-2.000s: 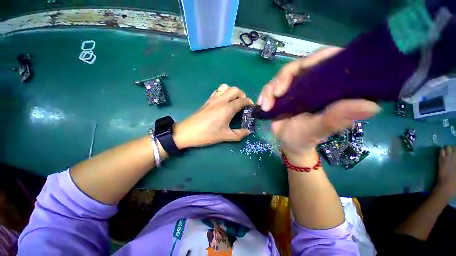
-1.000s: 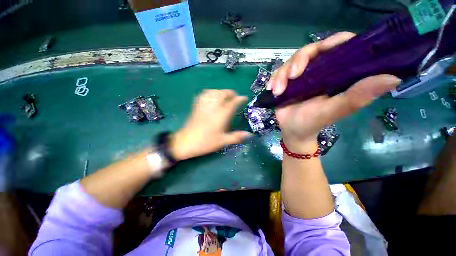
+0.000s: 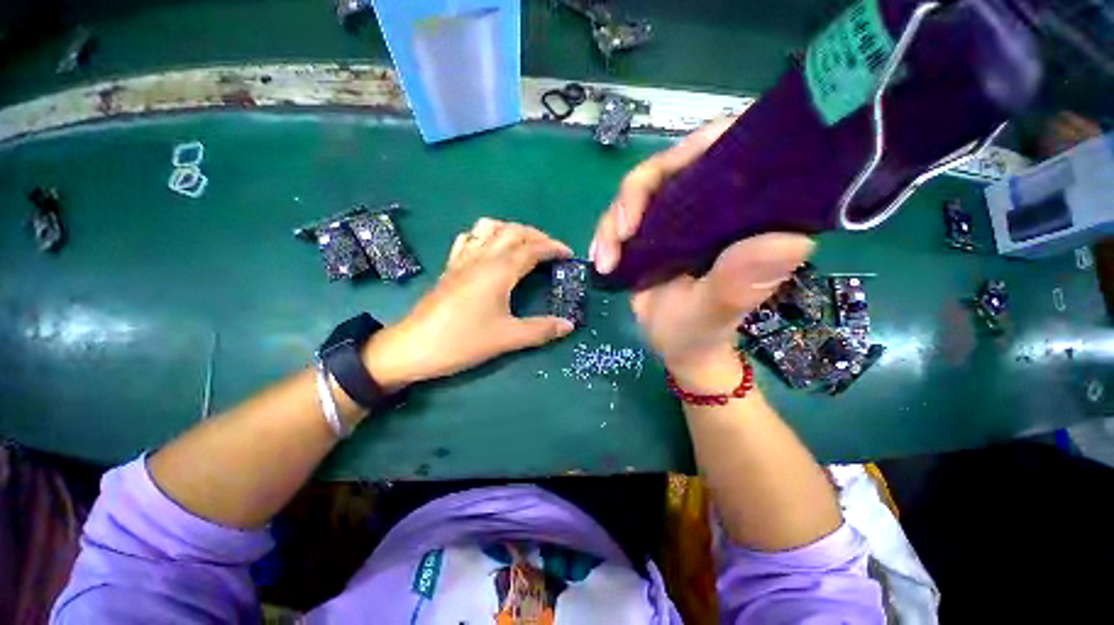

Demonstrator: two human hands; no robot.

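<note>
My left hand (image 3: 470, 303) grips a small dark, speckled circuit board module (image 3: 568, 293) between thumb and fingers, flat over the green bench. My right hand (image 3: 696, 263) holds a large dark purple wrapped electric screwdriver (image 3: 764, 171), tilted, with its black nose near the module's upper right corner. Whether the tip touches the module cannot be told. A scatter of tiny silver-blue screws (image 3: 607, 360) lies just below the module. Two modules (image 3: 367, 243) lie side by side left of my left hand. A heap of modules (image 3: 812, 336) lies right of my right hand.
A light blue box (image 3: 458, 73) stands at top centre, beside black rings (image 3: 562, 101) and a module (image 3: 615, 120) on the whitish strip. Another box (image 3: 1057, 202) is at right. White ring frames (image 3: 187, 169) lie upper left, a thin rod (image 3: 209, 376) lower left. A person's hand shows at upper right.
My left hand has moved from a blur beside the modules to a grip on one module. A second module lay beside the first by one second ago. The screwdriver is now tilted more steeply.
</note>
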